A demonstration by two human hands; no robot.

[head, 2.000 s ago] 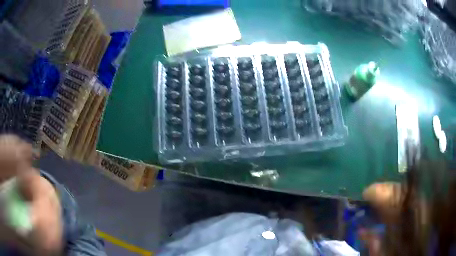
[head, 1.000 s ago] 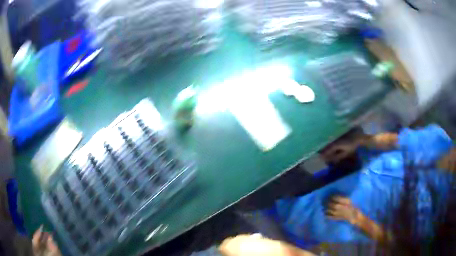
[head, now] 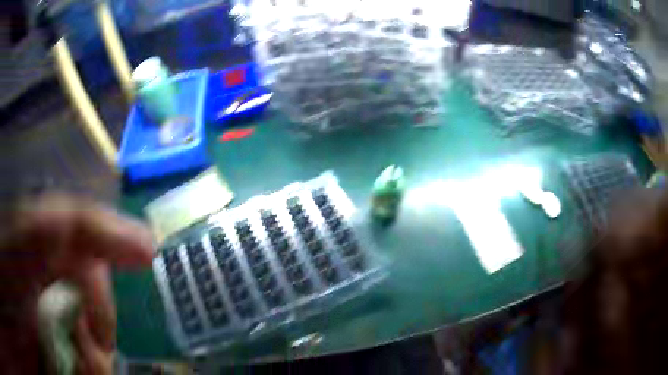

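My left hand (head: 91,242), large and blurred, is raised at the left edge. Its fingers are curled around a pale green, bottle-like object (head: 60,318). A clear ribbed blister tray (head: 267,264) lies tilted on the green mat, with columns of small dark round parts in its pockets. A green bottle (head: 388,194) with a pale cap stands beside the tray's upper right corner. A pale yellow-green card (head: 189,203) lies by its upper left corner. My right hand cannot be made out; a dark brown blur fills the lower right edge.
A blue bin (head: 165,150) holds a pale green bottle. Beside it are a blue item and a red piece (head: 236,135). Clear stacked trays (head: 359,69) stand at the back. A white strip (head: 491,238), white oval pieces (head: 546,201) and another tray (head: 604,179) lie right.
The view has swung sideways, so the tray and green bottle appear further right than a second ago. My left hand now shows large at the left. The neighbour in blue is mostly out of view.
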